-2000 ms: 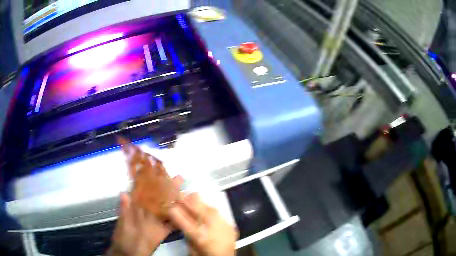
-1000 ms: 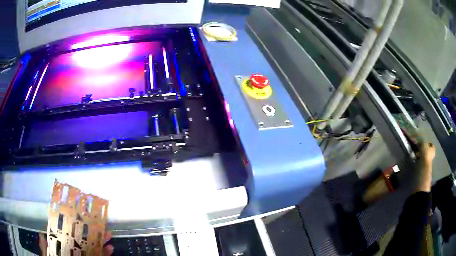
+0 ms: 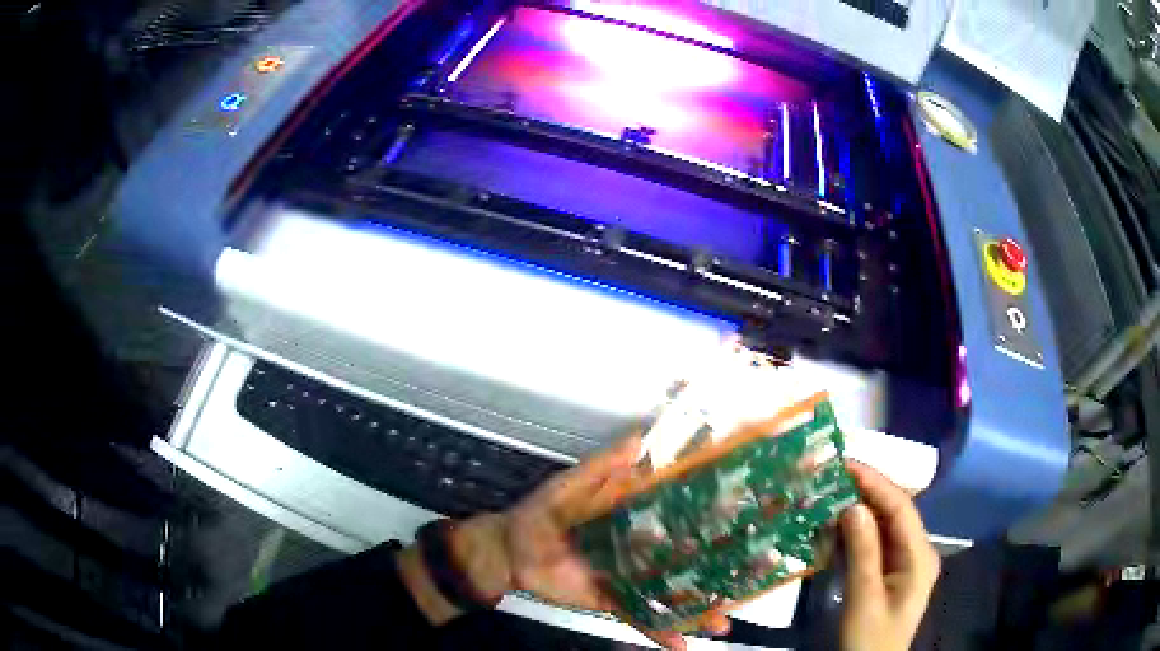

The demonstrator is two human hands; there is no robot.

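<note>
A green PCB panel with small parts, white labels and orange-brown long edges is held tilted above the machine's front edge. My left hand grips its left end, with fingertips showing below the lower edge and a dark band on the wrist. My right hand holds its right end with thumb and fingers. A bright white, glare-washed piece shows just behind the panel's upper edge; I cannot tell if it is a second board.
The blue-grey machine's open bay glows pink and purple behind its white front edge. Black clamp rails cross the bay. A black keyboard lies on the white pull-out tray. A red emergency stop is at right, small control buttons at left.
The view has swung left. My right hand has come from the conveyor to the green panel, now in view. My left hand, earlier at a brown perforated plate, is now on the green panel.
</note>
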